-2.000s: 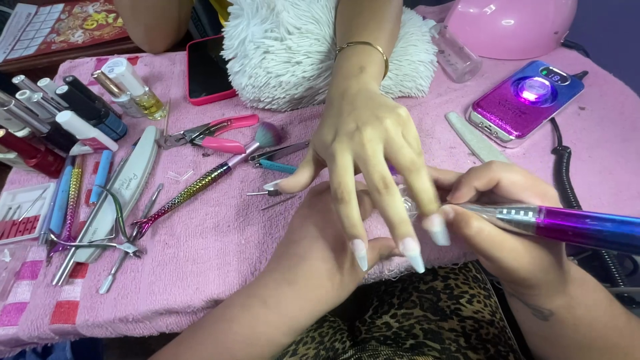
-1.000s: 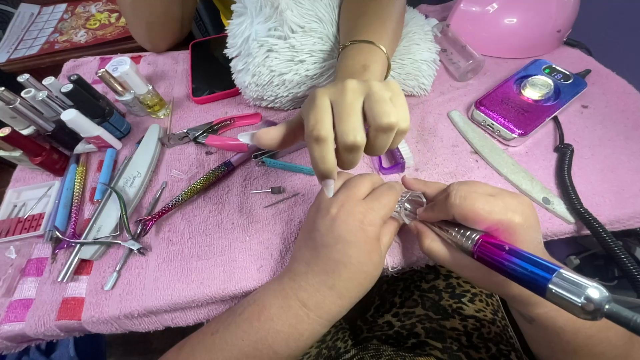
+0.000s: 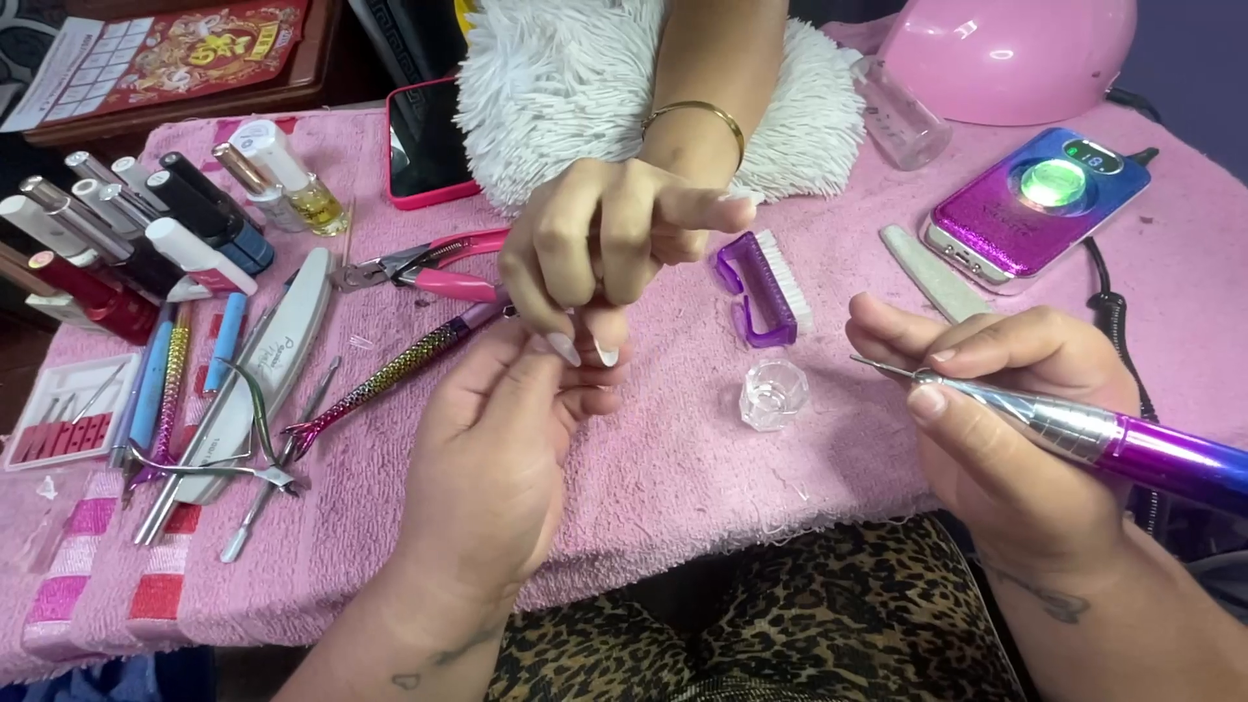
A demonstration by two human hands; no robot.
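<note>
My left hand point(image 3: 502, 439) pinches a finger of another person's hand point(image 3: 604, 234), whose long nails are pale; one of its fingers points right. That person wears a gold bangle point(image 3: 694, 115) and rests the forearm on a fluffy white cushion point(image 3: 546, 88). In my right hand point(image 3: 1014, 429) is a purple-blue electric nail drill point(image 3: 1121, 444), its thin metal bit pointing left, apart from the nails. Between the hands, on the pink towel point(image 3: 673, 497), stand a small faceted clear cup point(image 3: 773, 395) and a purple nail brush point(image 3: 765, 291) with white bristles.
At left lie nail polish bottles point(image 3: 210, 224), a grey nail file point(image 3: 263, 370), cuticle nippers point(image 3: 278, 476), pink-handled clippers point(image 3: 453, 283) and a box of drill bits point(image 3: 68, 414). A phone point(image 3: 424, 141) lies behind. At right are the drill's control unit point(image 3: 1038, 210), its cord and a pink nail lamp point(image 3: 1014, 54).
My right hand has moved right with the drill, away from the clear cup, which now stands on the towel. My left hand has moved left and taken a finger of the other hand.
</note>
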